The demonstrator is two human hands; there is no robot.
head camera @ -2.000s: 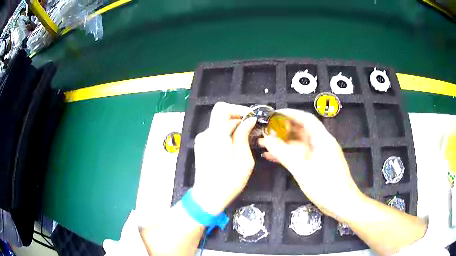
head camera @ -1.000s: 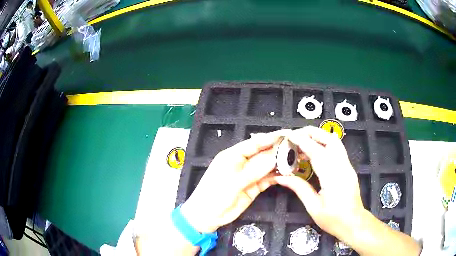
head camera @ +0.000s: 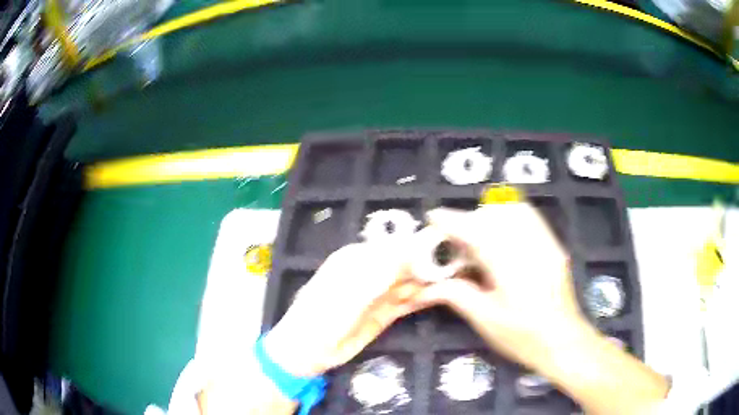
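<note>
The view is blurred by motion. My left hand (head camera: 350, 296), with a blue wrist strap (head camera: 284, 379), and my right hand (head camera: 519, 280) meet over the black foam tray (head camera: 421, 138). Between their fingers is a round module (head camera: 442, 253), its white side with a dark centre facing me. Both hands appear to grip it; the fingertips are blurred. No amber part can be made out in the hands. A white module (head camera: 390, 224) lies in a pocket just beyond my left hand. More white modules (head camera: 467, 164) sit in the far row, and silvery modules (head camera: 466, 378) in the near row.
A yellow round piece (head camera: 501, 194) is on the tray beyond my right hand. Another yellow-and-black piece (head camera: 258, 258) lies left of the tray on a white sheet (head camera: 223, 300). Bagged parts (head camera: 105, 36) are at the far left. Black trays (head camera: 36, 203) stand at the left edge.
The view has shifted, moving the tray slightly left in the picture. The amber part seen between the hands no longer shows. The white module beyond my left hand is now visible.
</note>
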